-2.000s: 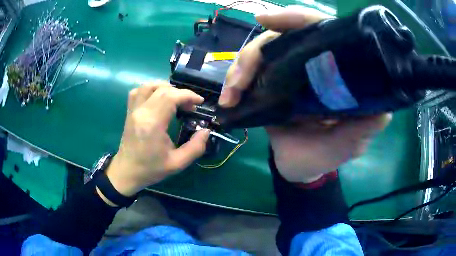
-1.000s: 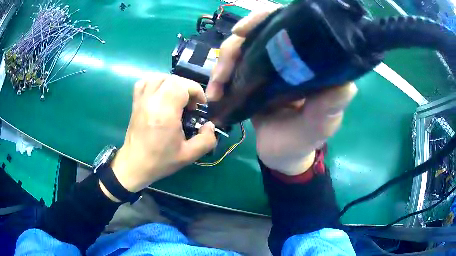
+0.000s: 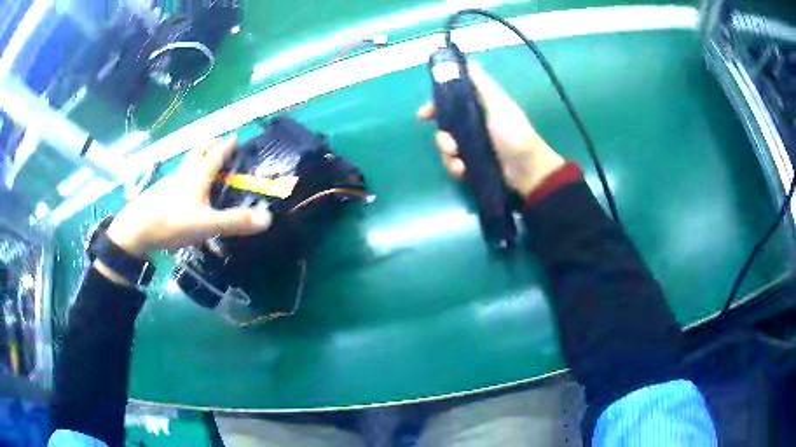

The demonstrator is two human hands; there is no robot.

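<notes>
The black module [image 3: 292, 209] is at the left of the green bench, with a yellow tape strip [image 3: 262, 184] on top and thin wires [image 3: 301, 292] hanging from its near side. My left hand [image 3: 179, 205] grips the module's left side, thumb and fingers on either side of the tape end. My right hand [image 3: 506, 131] holds the black electric screwdriver [image 3: 471, 140] upright above the bench, its tip end down and well to the right of the module. No sensor lead or screw can be made out. The module is blurred.
A white rail [image 3: 393, 65] runs along the bench's far side. Beyond it at upper left lies another dark module [image 3: 131, 57] with a looped pale wire [image 3: 183, 48]. The screwdriver cord [image 3: 567, 96] arches to the right. A metal frame [image 3: 751, 100] stands at the right edge.
The screwdriver has left the module and moved right, now held upright. My left hand has shifted from the module's small near part to its side. The module looks turned; the view has shifted and the wire pile is gone.
</notes>
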